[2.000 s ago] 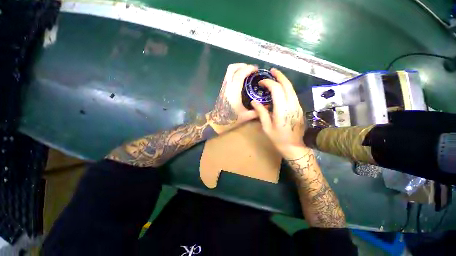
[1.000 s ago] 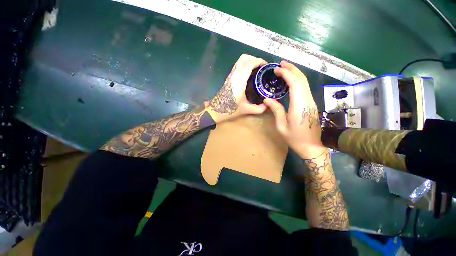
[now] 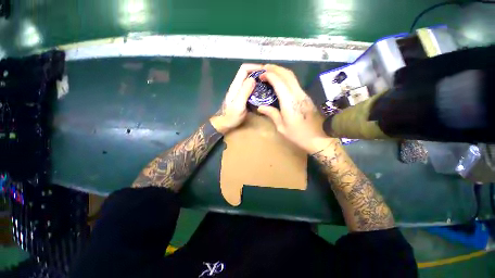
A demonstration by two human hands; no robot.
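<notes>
A black cylindrical housing (image 3: 262, 93) is held between both hands above the far edge of the tan cardboard pad (image 3: 266, 157), its round end facing up. My left hand (image 3: 234, 103) grips its left side. My right hand (image 3: 293, 111) has its fingers around the right side and top. The electric screwdriver (image 3: 429, 103) lies or hangs to the right, with its yellowish wrapped end (image 3: 355, 120) pointing at my right wrist; neither hand touches its barrel. Its bit is hard to make out. The hands hide much of the housing's sides.
The white-and-blue screw feeder (image 3: 374, 68) stands at the right, partly behind the screwdriver. A heap of small screws (image 3: 413, 151) and a clear plastic bag (image 3: 468, 162) lie right of it. Black trays (image 3: 32, 125) are stacked at far left. The belt's pale edge (image 3: 217, 50) runs across the back.
The view has turned and shifted. The housing and both hands now appear further left, still together. The right fingers have moved a little over the housing. The feeder appears more tilted.
</notes>
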